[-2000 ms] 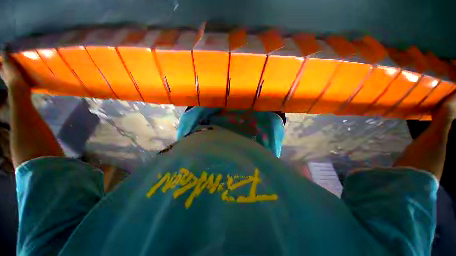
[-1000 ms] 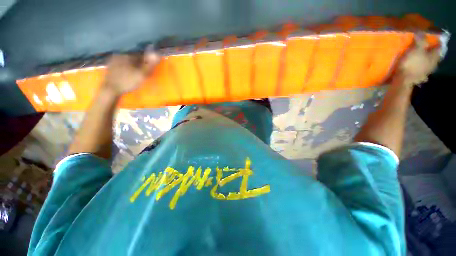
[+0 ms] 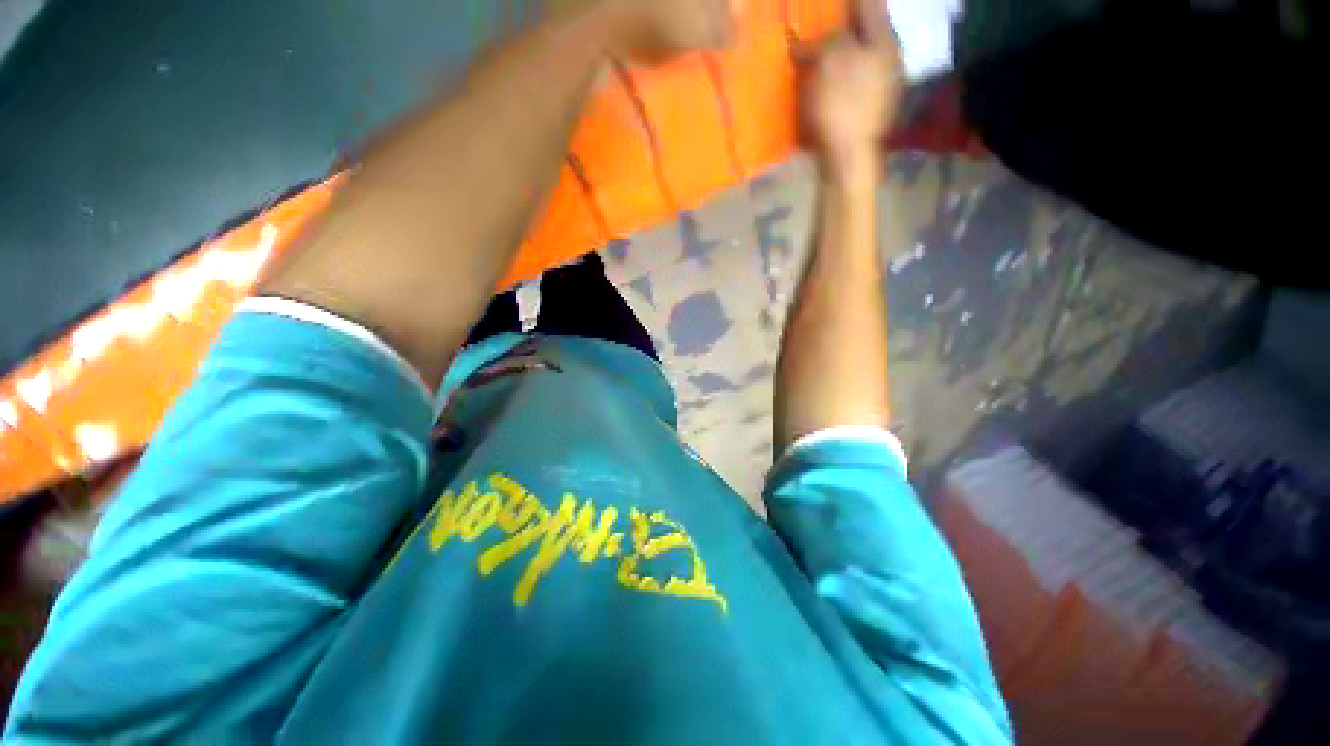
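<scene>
A long row of orange cartons point(image 3: 664, 124), pressed side by side, runs along the conveyor's near edge from the lower left to the top centre. My left forearm crosses it and hides part of it. My left hand point(image 3: 668, 26) is on the row, blurred and partly cut off by the top edge; its fingers cannot be made out. My right hand point(image 3: 850, 91) is at the row's far right end, blurred, with its fingers closed around that end.
The dark green conveyor point(image 3: 190, 102) fills the upper left. A worn grey-and-cream floor point(image 3: 1006, 277) lies to the right. A stack of orange-and-white cartons point(image 3: 1087, 612) stands at the lower right. A large dark shape point(image 3: 1152, 124) is at the upper right.
The view has turned, so the row now slants up to the right. My left hand has moved along the row towards my right hand. More cartons show at the lower right.
</scene>
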